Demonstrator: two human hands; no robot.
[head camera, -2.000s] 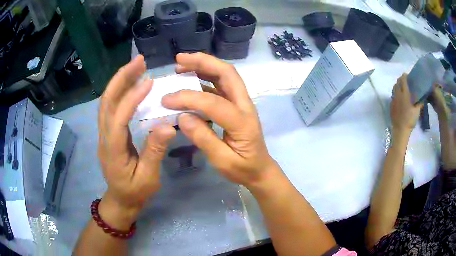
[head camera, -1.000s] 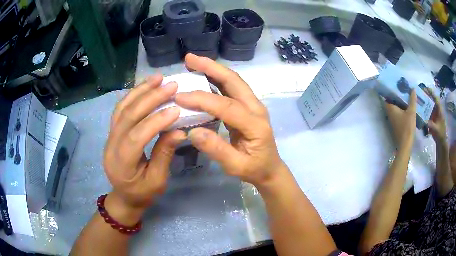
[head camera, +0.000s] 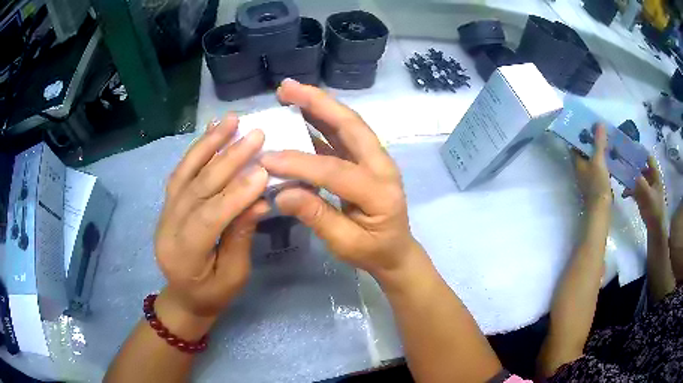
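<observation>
A retail box (head camera: 283, 238) stands upright on the bench in front of me, its white top end facing up. Its printed side shows a dark fan picture below my fingers. My left hand (head camera: 213, 217) is around the box's left side, with fingertips on the white top and the thumb at its near edge. My right hand (head camera: 348, 179) is around the right side, its index finger raised behind, another finger on the top and the thumb at the near edge. The hands hide most of the box's sides and part of the end flap.
Dark grey inserts (head camera: 356, 48) stand stacked at the back, beside a pile of small black fittings (head camera: 437, 70). A closed retail box (head camera: 500, 123) stands right of centre. More boxes (head camera: 37, 224) stand at the left. At the right, another person's hands (head camera: 595, 176) hold a box.
My left fingers have closed in from apart onto the box's top, and the white top sits lower between my hands. The neighbour's box has turned to show its blue printed face.
</observation>
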